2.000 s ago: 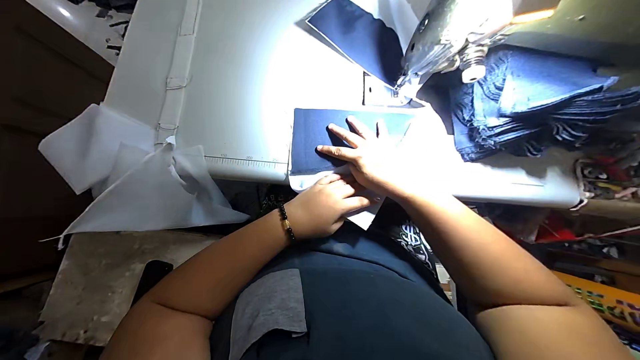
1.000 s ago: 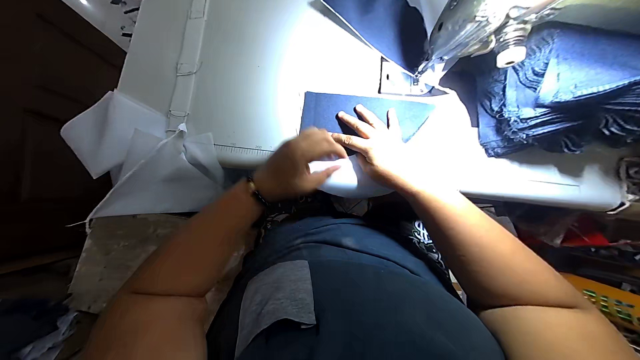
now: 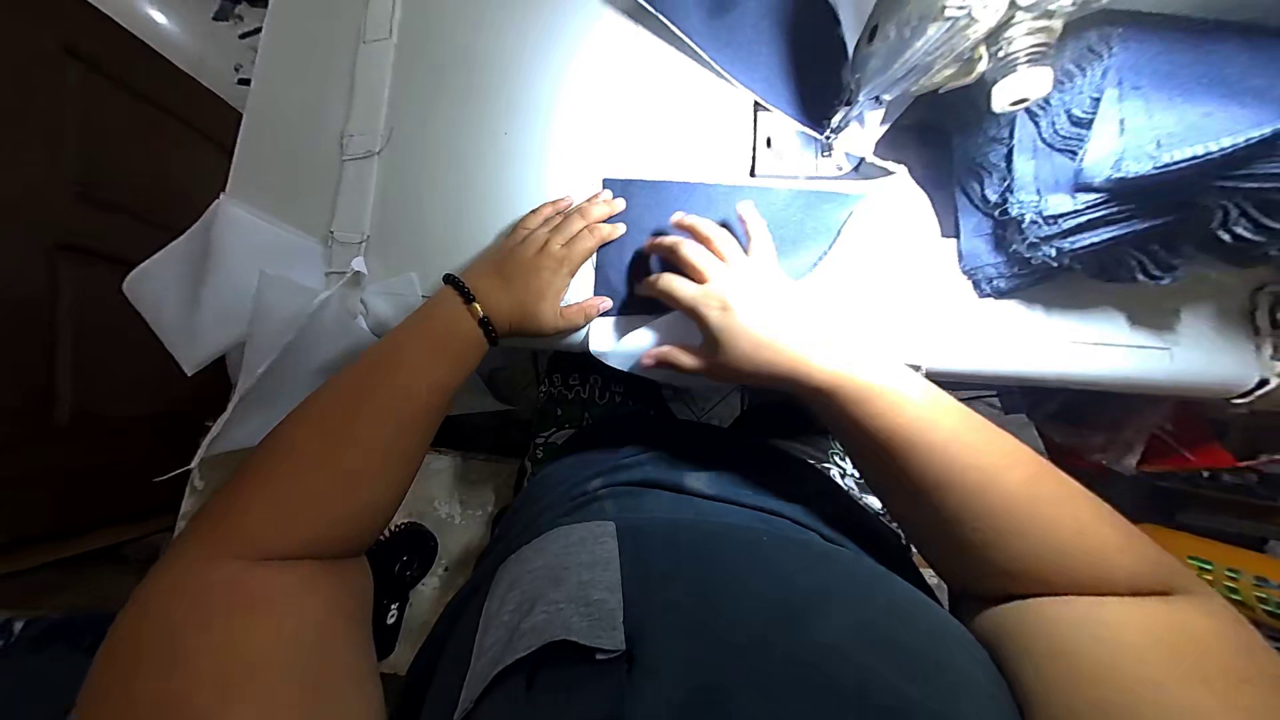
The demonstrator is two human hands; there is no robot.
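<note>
A dark blue fabric piece [image 3: 640,215] lies on the white sewing table, with white material [image 3: 625,345] showing below its lower edge. My left hand [image 3: 545,265], wearing a beaded bracelet, rests flat at the fabric's left edge with its fingers apart. Spread over the fabric's middle is my right hand [image 3: 725,300], its fingertips on the cloth; it grips nothing. The sewing machine's needle and presser foot [image 3: 830,140] stand just above and to the right of the fabric. Another dark blue fabric piece [image 3: 760,45] reaches the presser foot from the upper left.
A stack of frayed dark blue fabric pieces [image 3: 1150,130] lies right of the machine head [image 3: 930,40]. White cloth pieces [image 3: 220,280] hang over the table's left edge. A yellow plastic basket [image 3: 1220,570] is at the lower right, and a black object [image 3: 400,570] lies below the table.
My left hand has moved from the fabric's lower edge to its left edge, and its fingers have spread. My right hand stays on the fabric with its fingers more bent.
</note>
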